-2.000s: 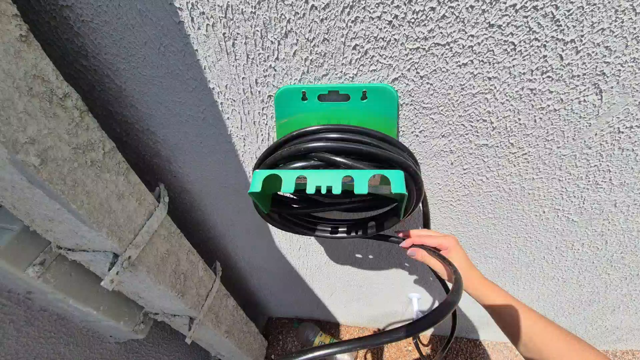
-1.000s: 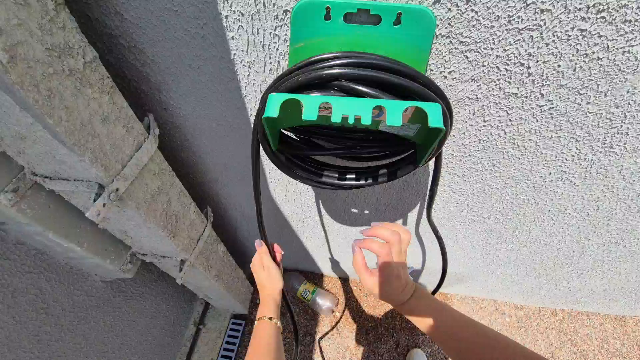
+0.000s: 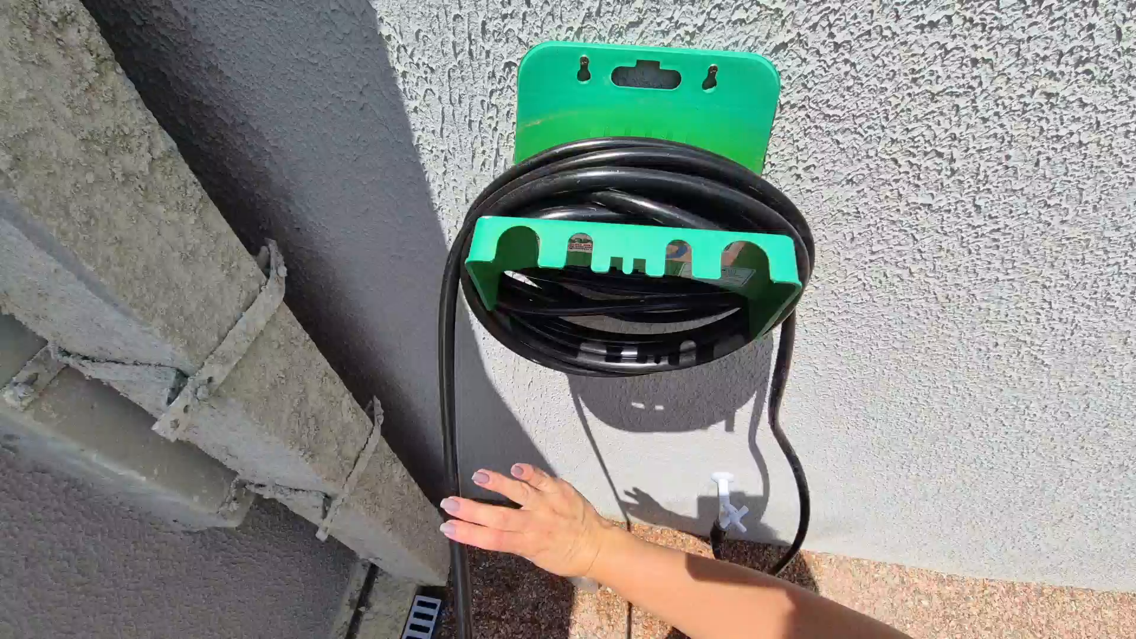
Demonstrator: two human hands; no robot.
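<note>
A black hose (image 3: 683, 182) is coiled around a green plastic hose hanger (image 3: 639, 111) on the wall. One length of it drops from the coil's left side past the bottom edge. My right hand (image 3: 541, 524) reaches in from the lower right, fingers spread, its fingertips at or just beside this hanging length; whether they touch is unclear. Nothing is gripped in it. My left hand is out of view. From the coil's right side another length hangs down to the ground, near a white plastic tap-like fitting (image 3: 728, 504) low at the wall.
Rough grey stucco wall (image 3: 958, 311) stands behind the hanger. A concrete-coated post (image 3: 213, 337) with metal straps slants down the left side. Below lie a pebbled floor (image 3: 932, 581) and a small slotted drain grate (image 3: 422, 617).
My left hand, on the hanging hose one second ago, has left the view. My right hand has moved left to that hanging length.
</note>
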